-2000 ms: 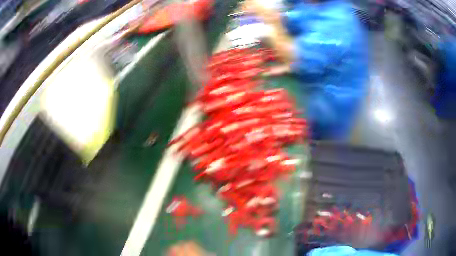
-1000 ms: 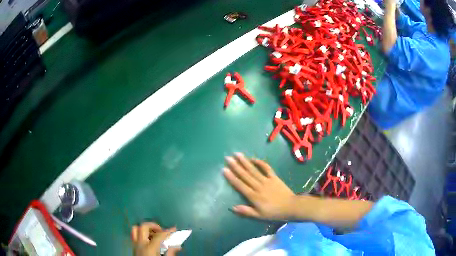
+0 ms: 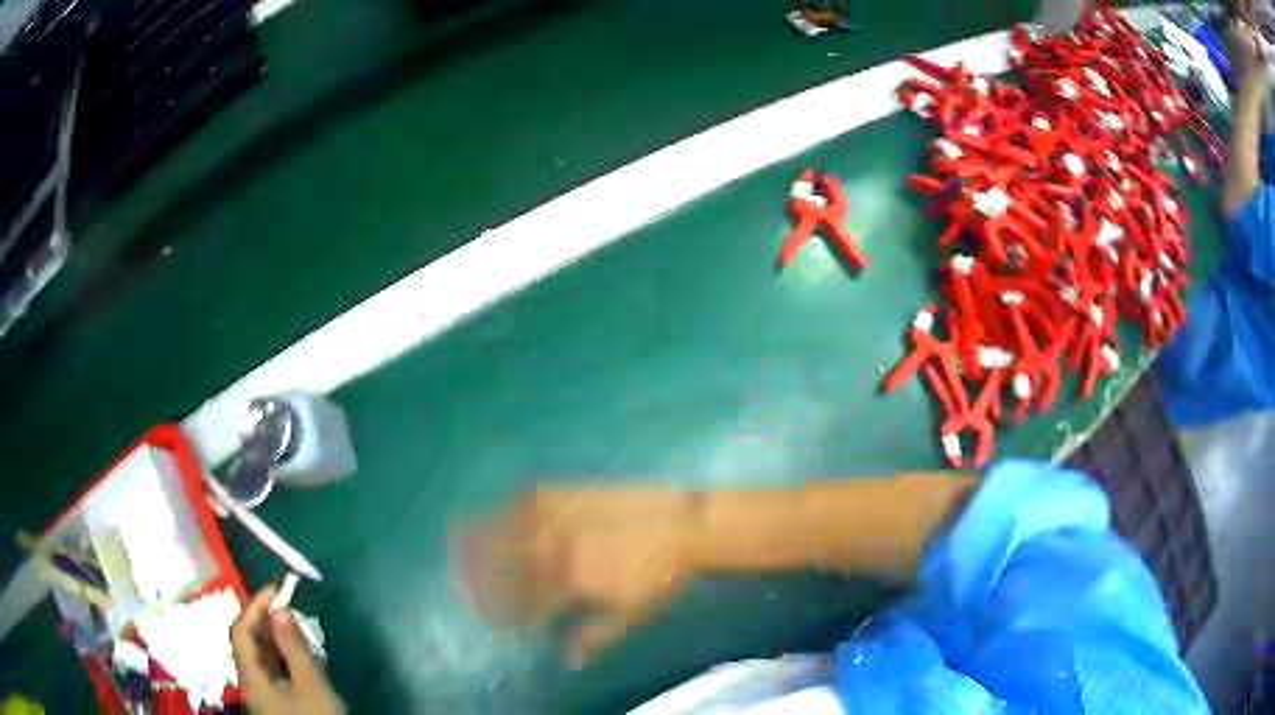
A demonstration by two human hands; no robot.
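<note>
My left hand [image 3: 284, 664] is at the lower left beside the red basket, with a small crumpled white wipe [image 3: 287, 596] at its fingertips. My right hand [image 3: 552, 566] is strongly blurred over the green bench; its finger shape and anything in it cannot be made out. One red spring clamp [image 3: 822, 224] lies alone on the bench. A big heap of red spring clamps [image 3: 1049, 210] with whitish jaw pads lies at the right. No electronic unit shows in my hands.
A red basket [image 3: 171, 444] with white wipes and small tools stands lower left. Beside it are a whitish bottle [image 3: 319, 444] and slim white stick [image 3: 263, 524]. A white rail [image 3: 559, 224] borders the bench. A dark tray [image 3: 1147, 503] and another person's blue sleeve [image 3: 1230, 342] are right.
The view has shifted left, bringing more of the basket in. My right hand has moved left over the bench from beside the clamps. My left hand is now beside the basket, still with the white wipe.
</note>
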